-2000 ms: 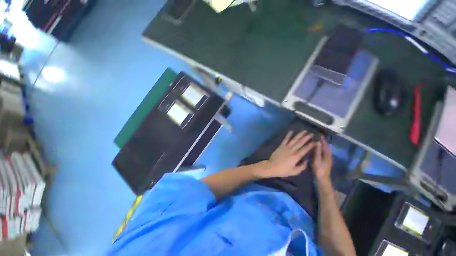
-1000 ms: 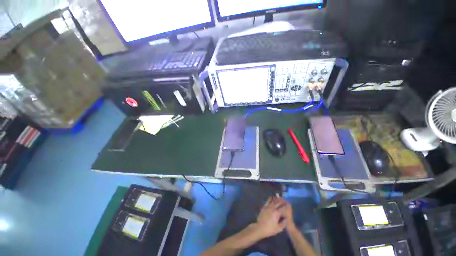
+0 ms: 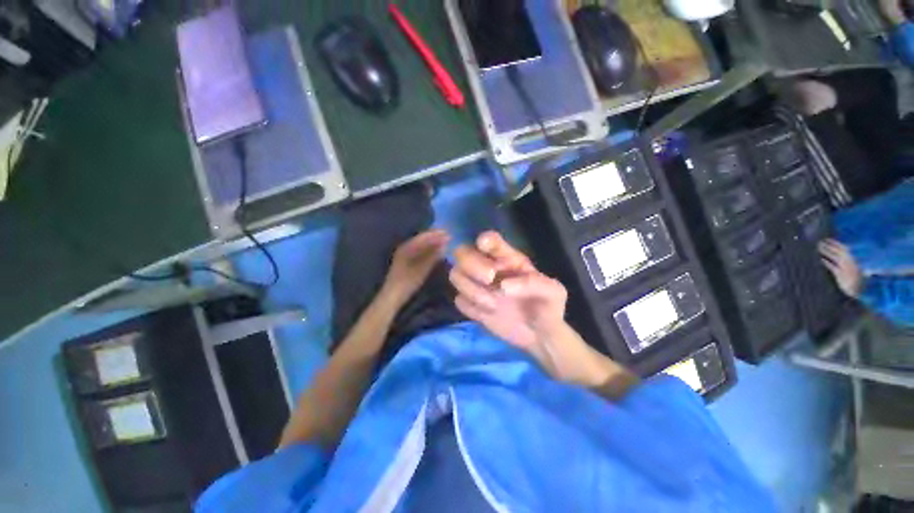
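My left hand [image 3: 419, 263] is over my lap, holding nothing that I can see. My right hand [image 3: 509, 293] is raised beside it, palm partly up, fingers loosely curled and apart, empty. A mauve smartphone [image 3: 219, 78] lies on the left coupling plate [image 3: 276, 118], with a black cable [image 3: 241, 180] at its near end. A dark smartphone [image 3: 501, 30] lies on the right coupling plate [image 3: 564, 85], also with a cable at its near end.
A black mouse [image 3: 358, 65] and red pen [image 3: 426, 55] lie between the plates. A phone tray [image 3: 160, 401] is at left, another [image 3: 576, 235] at right with several phones. Another person's hand [image 3: 840, 267] is at far right beside a further tray [image 3: 747, 271].
The view has swung right and down, showing more of the right tray and another person. My hands, together before, are now apart, with the right one raised. The right phone's screen looks dark now.
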